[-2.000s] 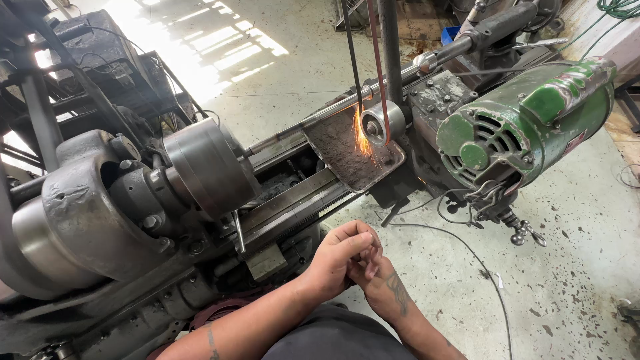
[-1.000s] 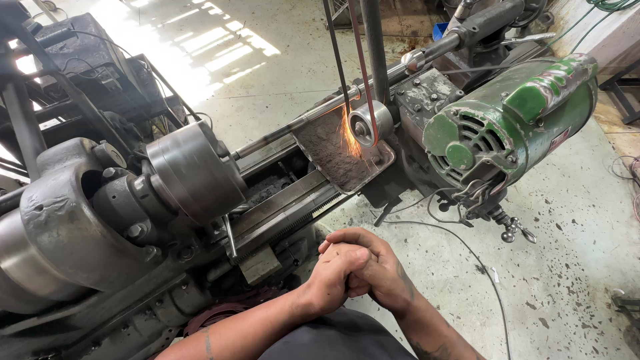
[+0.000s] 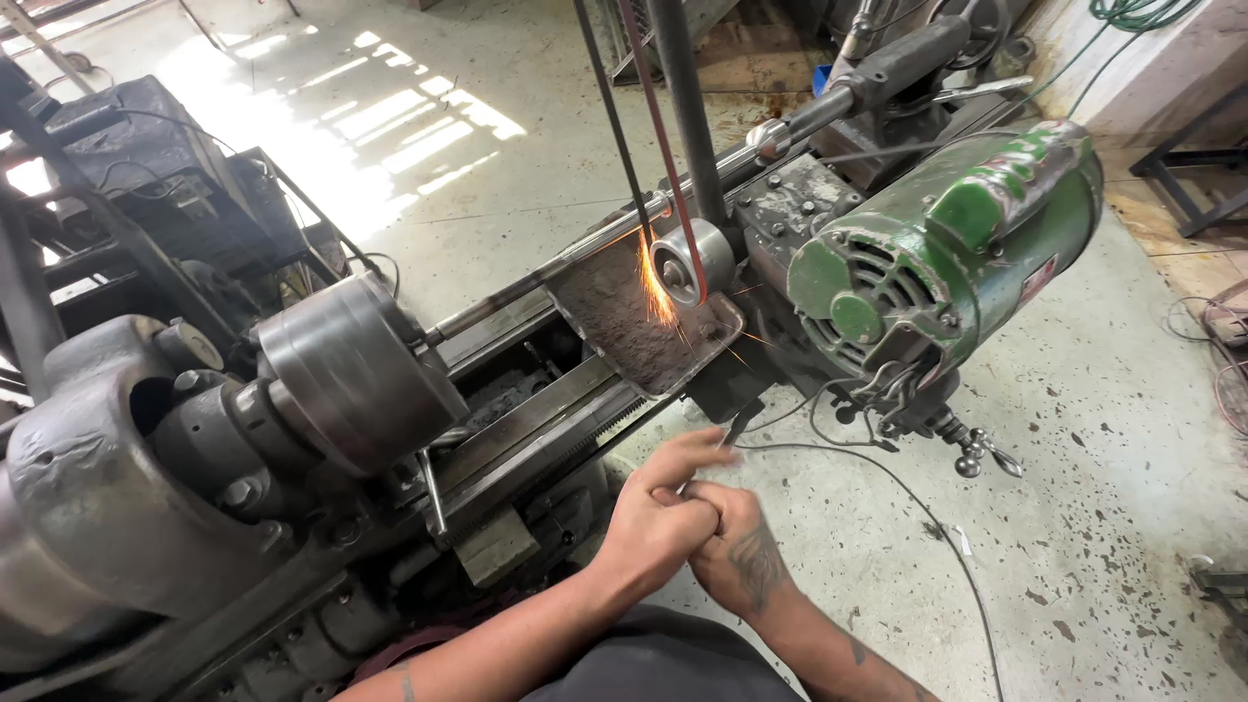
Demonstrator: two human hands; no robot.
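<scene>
My left hand (image 3: pixel 663 517) and my right hand (image 3: pixel 736 546) touch each other in front of my body, below the lathe bed. The left hand's upper fingers are raised and blurred, and its lower fingers meet the right hand, whose fingers are bent. No tool shows in either. Beyond them, a steel shaft (image 3: pixel 517 288) runs from the lathe chuck (image 3: pixel 356 370) toward the tailstock (image 3: pixel 902 63). Orange sparks (image 3: pixel 658 288) stream down beside a belt-driven pulley (image 3: pixel 692 263) into a metal tray (image 3: pixel 639 361) of dark grit.
A green electric motor (image 3: pixel 936 253) stands to the right of the tray, with a ball-ended handle (image 3: pixel 975 453) below it. A black cable (image 3: pixel 916 487) crosses the speckled floor. The headstock (image 3: pixel 117 487) fills the left side; a green hose (image 3: pixel 1136 15) lies at the upper right.
My hands were clasped closely together a second ago; now the left hand's upper fingers are lifted apart from the right hand. Sparks show throughout.
</scene>
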